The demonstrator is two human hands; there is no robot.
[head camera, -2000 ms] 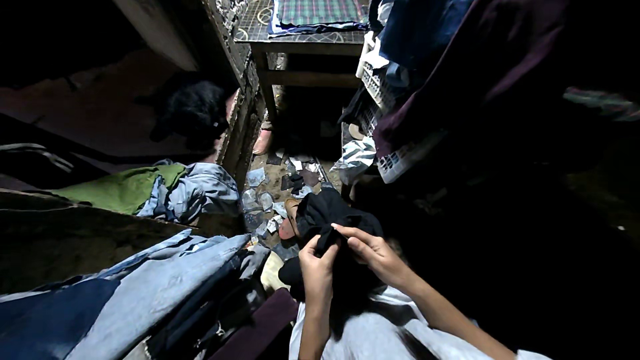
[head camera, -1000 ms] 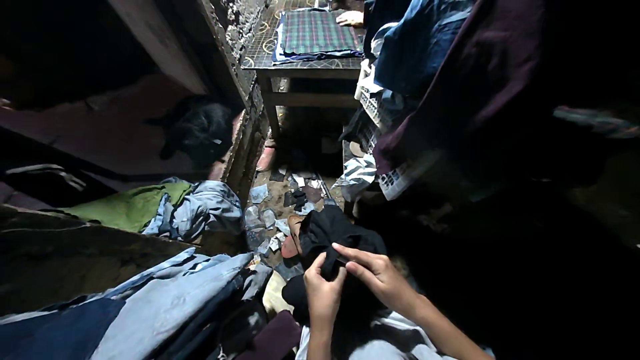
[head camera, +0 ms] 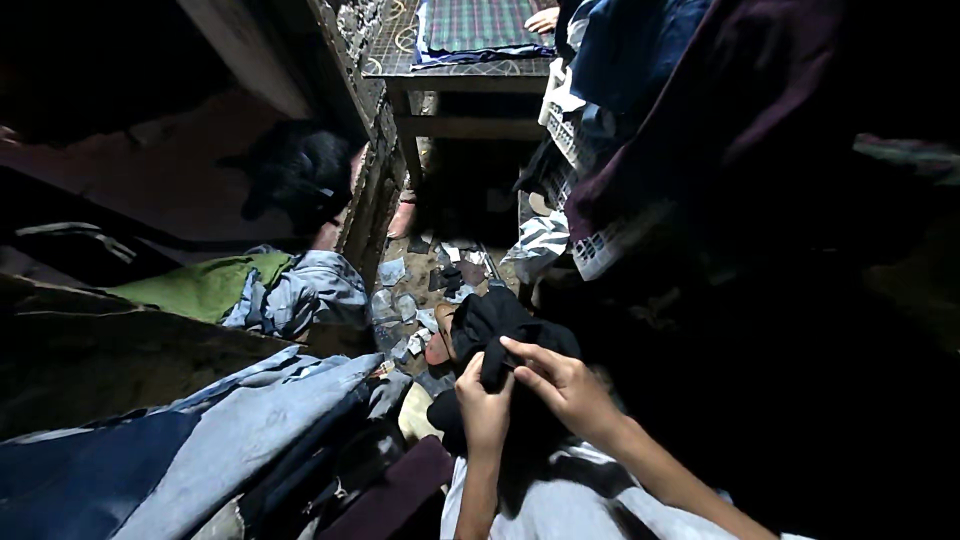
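Black cloth (head camera: pixel 499 319) lies bunched over my lap and hangs toward the floor. My left hand (head camera: pixel 484 394) pinches a narrow folded part of it between thumb and fingers. Close by on the right, my right hand (head camera: pixel 559 382) has its thumb and index finger at the edge of the same fold; whether they grip it is hard to tell. Beneath the hands is pale grey fabric (head camera: pixel 566 499) over my lap. A sandalled foot (head camera: pixel 444 330) shows just left of the black cloth.
Denim pieces (head camera: pixel 247 442) and a green cloth (head camera: pixel 206 285) are piled at left. Fabric scraps (head camera: pixel 391 271) litter the floor. Ahead stands a table (head camera: pixel 480 84) with folded plaid cloth (head camera: pixel 480 26) and another person's hand (head camera: pixel 542 20). White plastic baskets (head camera: pixel 592 255) stand right; a black animal (head camera: pixel 300 169) lies upper left.
Both hands stay at the black cloth, with the fingers shifting slightly along the fold. The other person's hand, not seen two seconds ago, is at the table.
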